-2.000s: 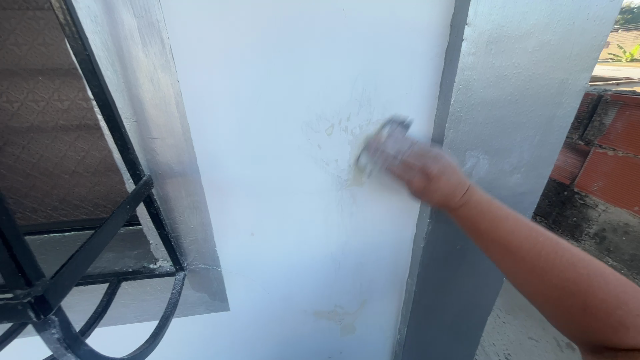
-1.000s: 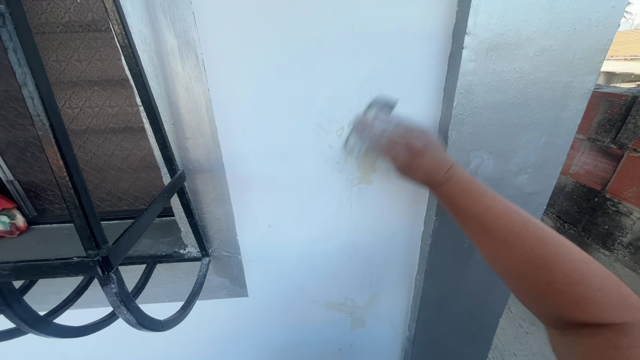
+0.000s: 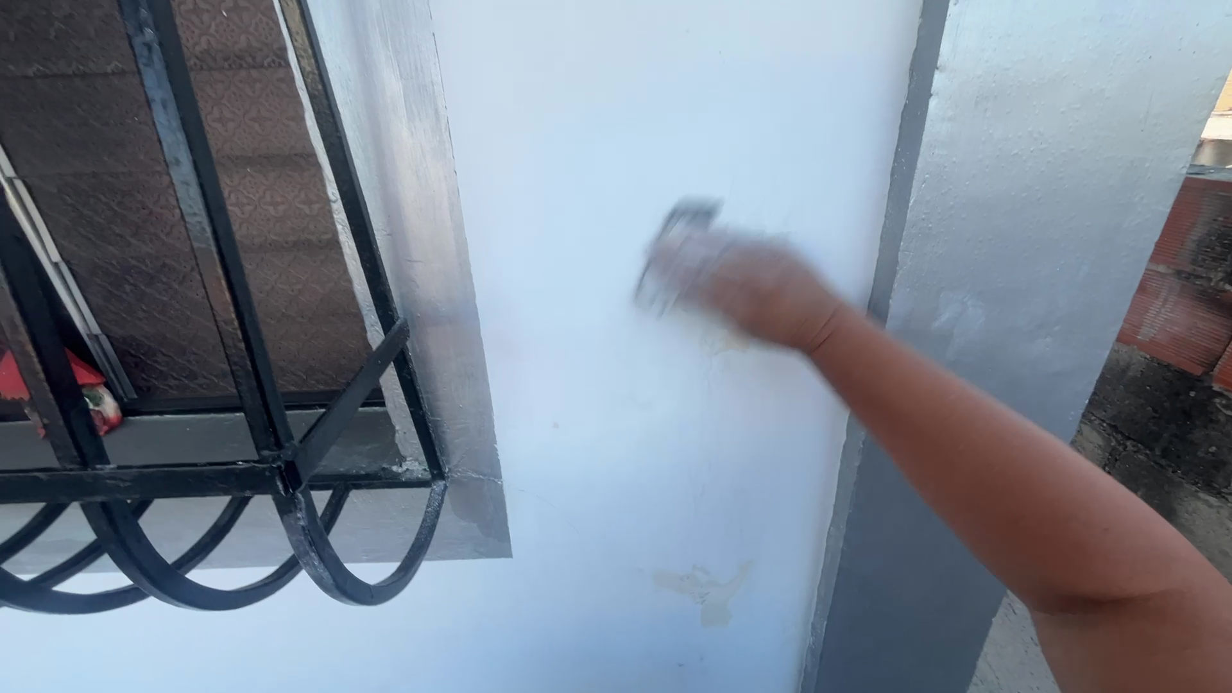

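My right hand reaches in from the right, blurred by motion, and is closed around a greyish, dark-edged thing held against the white wall. Blur hides what exactly that thing is; it looks like a flat sheet or pad. Just beneath the hand a yellowish worn patch shows in part. Lower on the wall lies another beige patch of bare or flaked paint. My left hand is out of the frame.
On the left a black metal window grille with curved bars juts out before a patterned brown pane. A silver-painted pillar stands right of the white wall, with a brick wall beyond. A red object sits on the sill.
The right hand stays around the same part of the wall, its thing still in its grip, blurred in each frame. The view has shifted left, showing more of the grille.
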